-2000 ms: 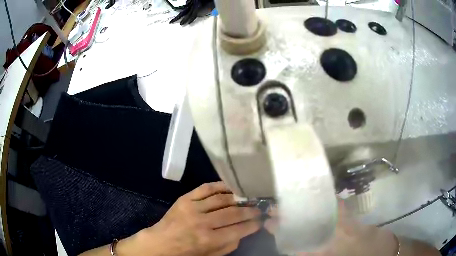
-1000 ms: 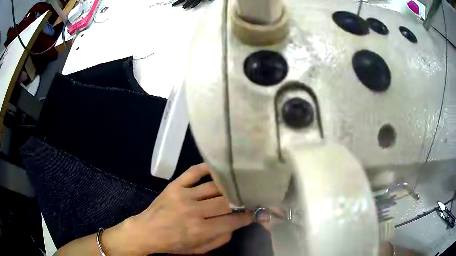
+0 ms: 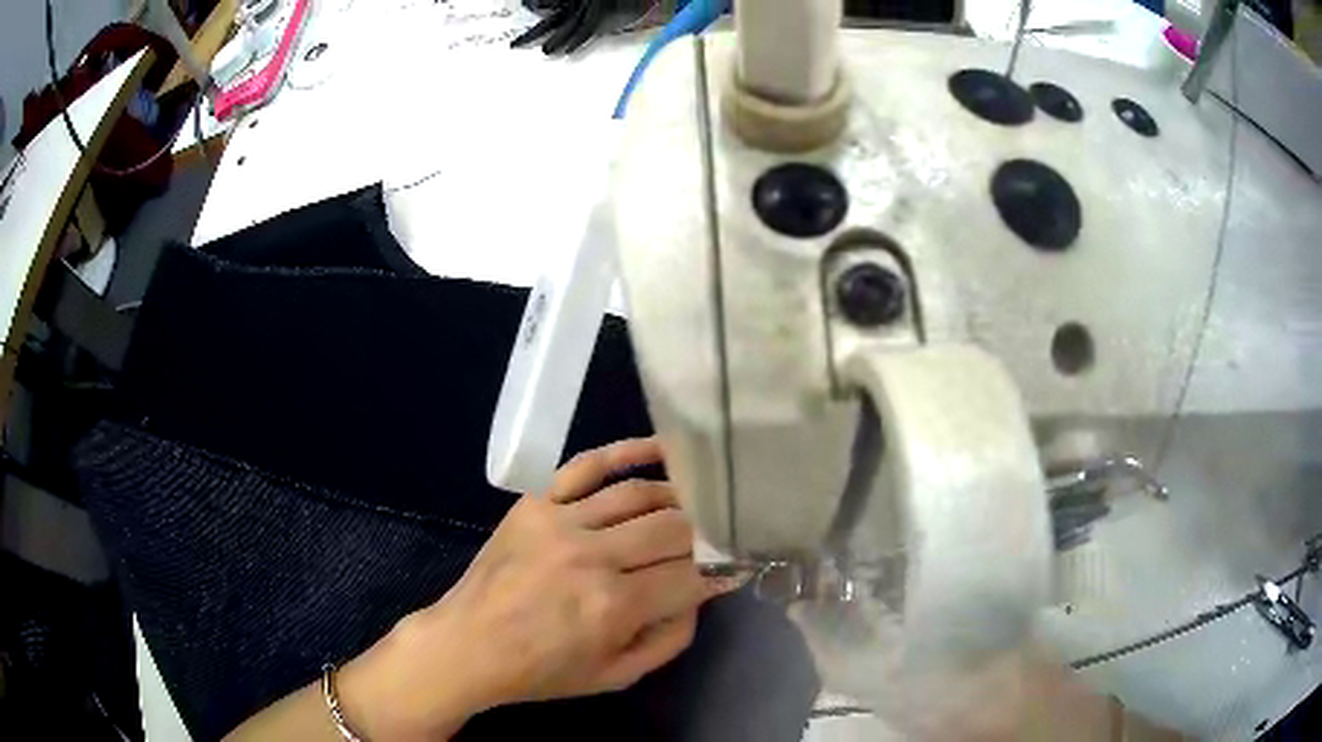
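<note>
Dark garment fabric point(image 3: 334, 392) lies on the white table left of the machine head, a smooth black panel joined to a ribbed part point(image 3: 276, 565) along a seam. My left hand point(image 3: 580, 587) lies on the cloth beside the presser foot area point(image 3: 783, 580), fingers close together and fingertips at the metal parts. Whether it pinches the cloth is hidden. My right hand point(image 3: 971, 696) is blurred and mostly behind the take-up lever guard point(image 3: 971, 493); its fingers cannot be made out. The needle is not clear.
The off-white machine head point(image 3: 928, 189) fills the centre and right. A white lever point(image 3: 551, 363) hangs left of it. A pink object point(image 3: 268, 65) and black gloves or cloth point(image 3: 580, 22) lie at the back. A wooden-edged table point(image 3: 58, 218) stands at far left.
The camera view has shifted, moving the machine head in the picture. My left hand remains on the cloth by the presser foot area. More of my right hand shows than one second ago.
</note>
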